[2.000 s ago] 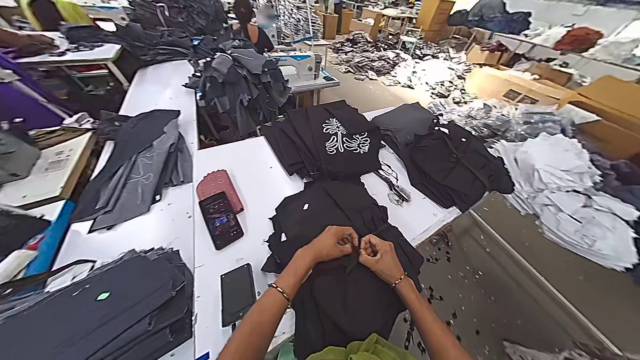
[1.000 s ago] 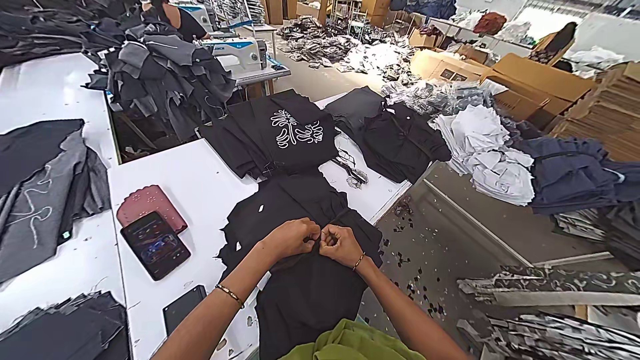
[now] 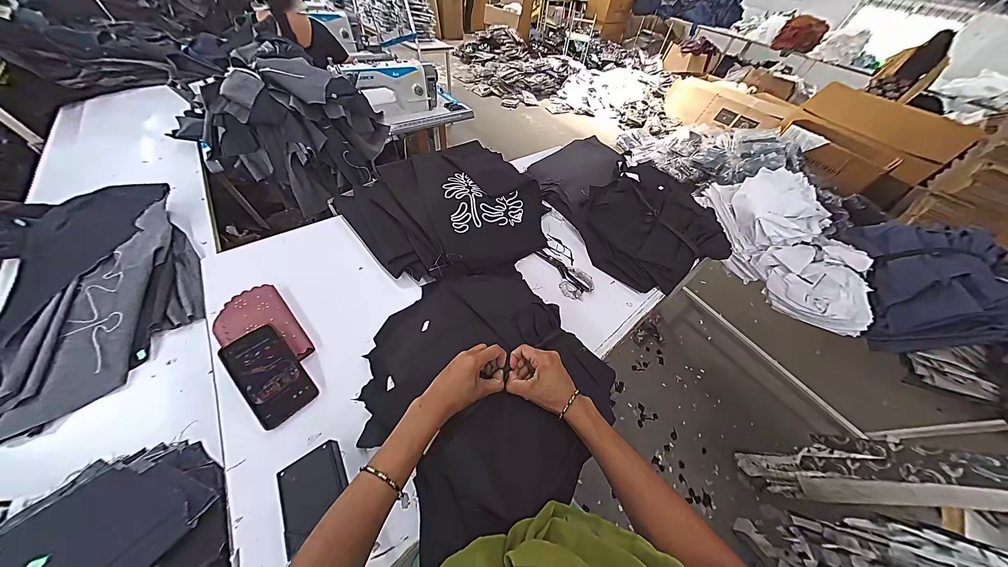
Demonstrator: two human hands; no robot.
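Both of my hands are close together above a stack of black fabric pieces (image 3: pixel 472 307) on the white table. My left hand (image 3: pixel 471 374) has its fingers curled and pinched on black fabric. Just beside it, my right hand (image 3: pixel 542 378) pinches the same dark cloth, knuckles almost touching the left. The fabric between the fingertips is mostly hidden. Small white tags lie on the stack left of my hands. Behind it sits a folded black pile with a white line print (image 3: pixel 480 201), and a small tool with dark handles (image 3: pixel 565 272) lies to its right.
A smartphone (image 3: pixel 268 376) rests against a pink case (image 3: pixel 256 311) on the white table (image 3: pixel 315 268); another dark flat device (image 3: pixel 311 488) lies nearer. Grey and black cloth piles flank the left. Beyond are a sewing machine (image 3: pixel 394 83), a seated person, cardboard boxes (image 3: pixel 882 134) and white cloth piles (image 3: pixel 780 228).
My hands stay together over the black stack, and their fingertips have come to face each other closely. The view has swung to the right since two seconds ago.
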